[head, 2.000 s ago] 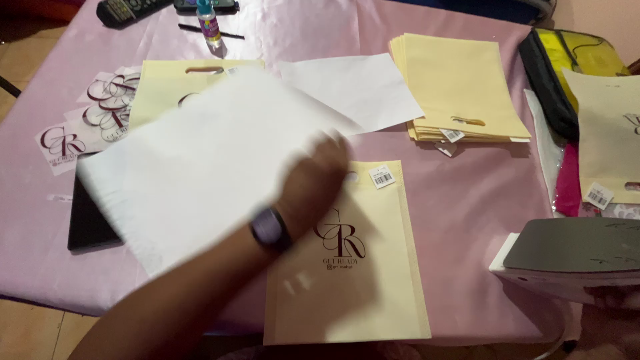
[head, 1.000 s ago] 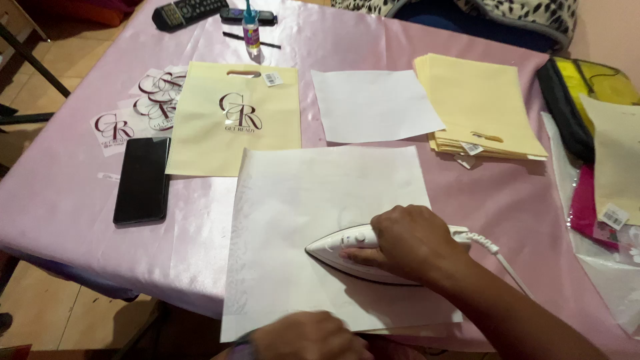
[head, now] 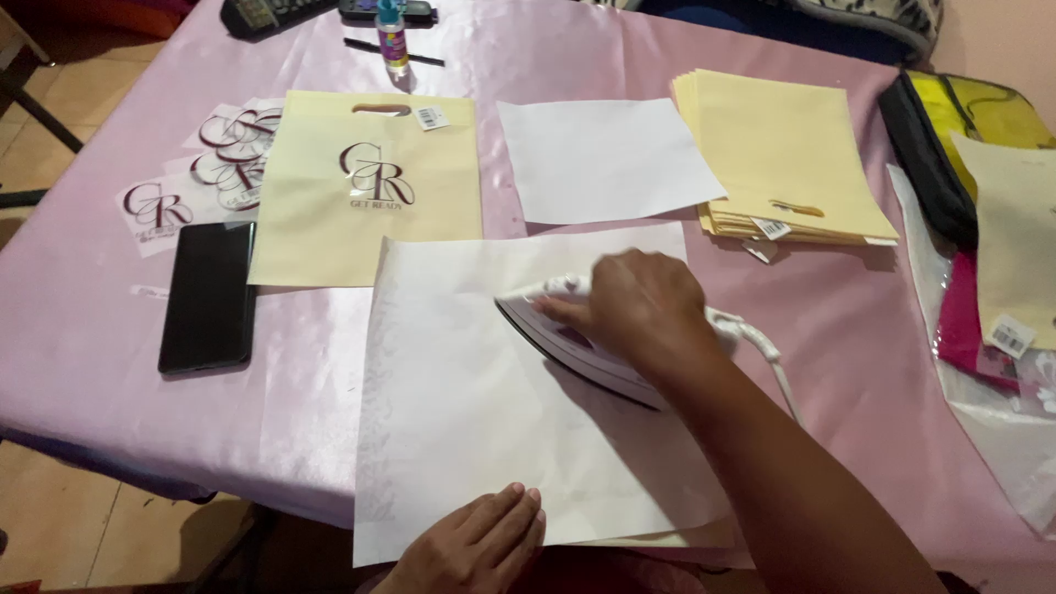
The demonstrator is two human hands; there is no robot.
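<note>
My right hand (head: 639, 305) is closed round the handle of a white clothes iron (head: 569, 351), whose tip points left over a large white paper sheet (head: 462, 396). My left hand (head: 483, 536) lies flat, fingers together, on the sheet's lower edge. A pale yellow bag's edge (head: 660, 536) shows beneath the sheet; the rest of it is hidden. Behind the sheet at left lies a pale yellow bag (head: 305, 198) with a dark red printed design, a cut-out handle and a tag.
Transfer sheets (head: 157, 206) and a black phone (head: 208, 297) lie left. Behind are a small bottle (head: 393, 41), remote control (head: 264, 12) and smaller white sheet (head: 606, 161). A stack of pale yellow bags (head: 775, 148) and a black-yellow case (head: 973, 124) lie right. The iron's cord (head: 771, 355) trails right.
The large sheet, in the air two seconds ago, now lies over the bag in front of me. The iron, upended at the right then, is in my right hand and has moved up the sheet since one second ago.
</note>
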